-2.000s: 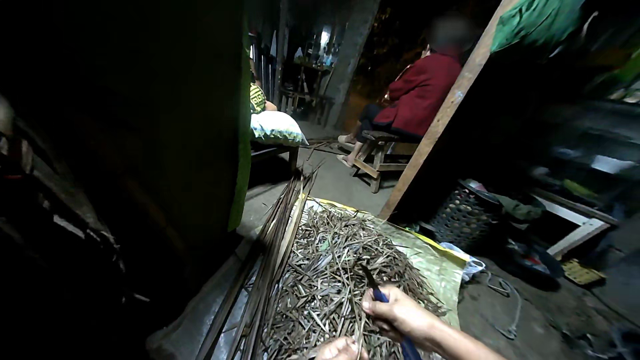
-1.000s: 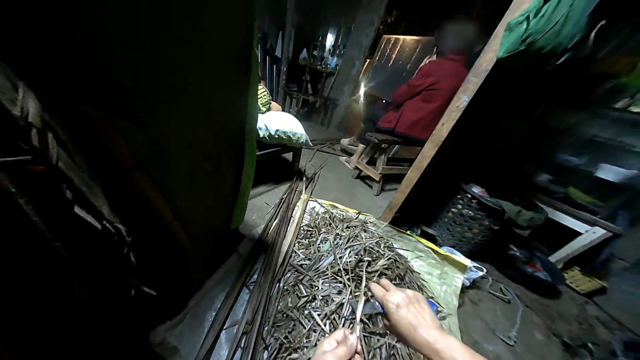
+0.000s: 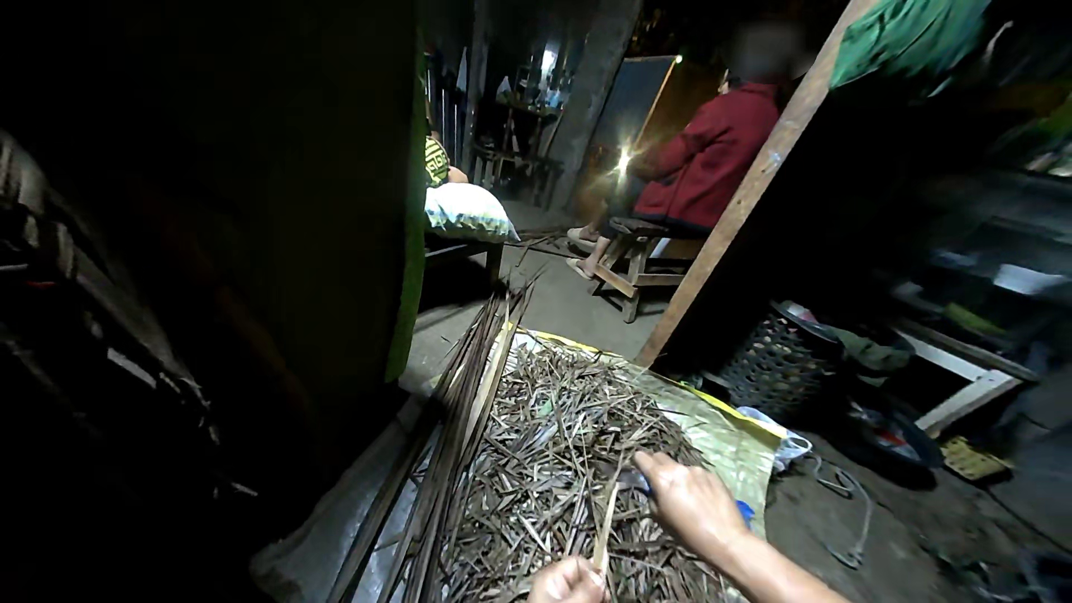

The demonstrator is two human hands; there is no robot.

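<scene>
My left hand [image 3: 569,581], low in the view, pinches a pale strip of dried leaf [image 3: 606,523] that points up and away from it. My right hand [image 3: 691,502] is closed on a blue-handled knife [image 3: 634,480], whose blade lies against the strip; most of the handle is hidden under the hand. Beneath both hands a heap of short dried leaf pieces [image 3: 536,469] covers a yellow-edged sheet [image 3: 741,444]. Long dark dried leaf strips [image 3: 448,435] lie in a bundle along the heap's left side.
A person in a red jacket [image 3: 712,159] sits on a wooden bench [image 3: 636,268] beyond a slanted wooden post [image 3: 754,188]. At the right stand a woven basket [image 3: 779,360] and a white-framed table [image 3: 963,377]. A pillow [image 3: 469,211] rests on a low bench, beside another person's arm [image 3: 456,175].
My right hand has turned from holding the knife upright to laying it across the strip. A dark panel with a bright light now shows beside the seated person; two seconds ago it did not.
</scene>
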